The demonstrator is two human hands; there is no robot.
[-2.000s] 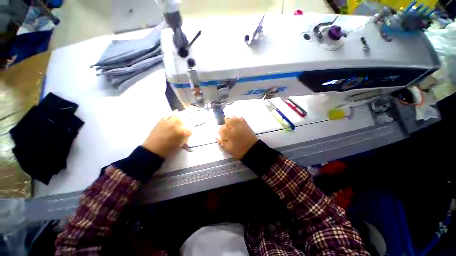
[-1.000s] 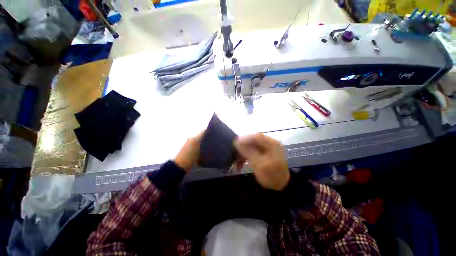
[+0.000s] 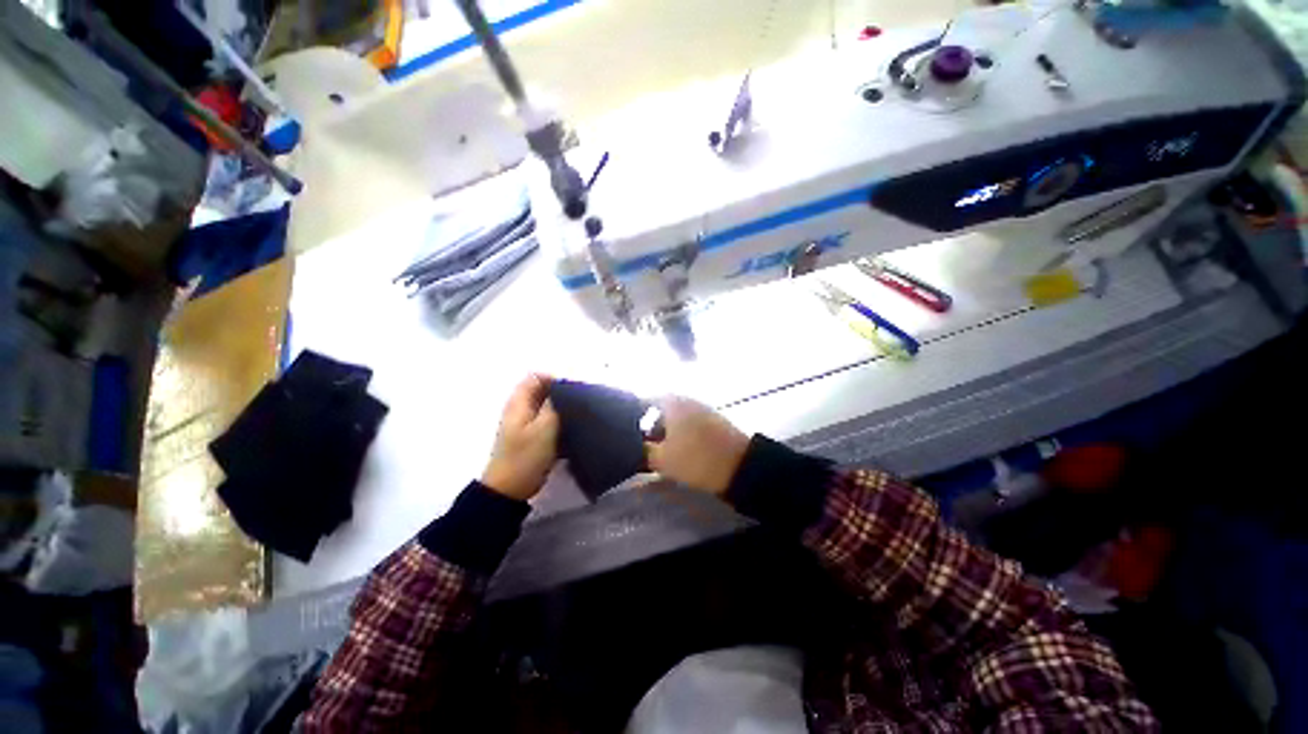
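A dark folded piece [image 3: 601, 437] is held between both hands in front of the needle area, above the table's front edge. My left hand [image 3: 525, 437] grips its left side with thumb and fingers. My right hand [image 3: 693, 445] grips its right side; a small white spot shows at the fingertips, too blurred to name. The presser foot and needle [image 3: 677, 333] are behind the piece, not touching it. A dark pile [image 3: 299, 456] lies at the left. Grey strips [image 3: 476, 255] lie stacked behind and left of the needle.
The white machine head [image 3: 803, 187] extends to the right. Yellow-blue snips [image 3: 872, 321] and red snips [image 3: 912, 287] lie under its arm, with a yellow tag [image 3: 1051, 288] to their right. A brown taped board [image 3: 212, 430] is at the left edge.
Both hands have left the needle area and now hold the dark piece nearer the front edge. Since one second ago, the piece has turned and my right hand has closed on its right side. The view has shifted.
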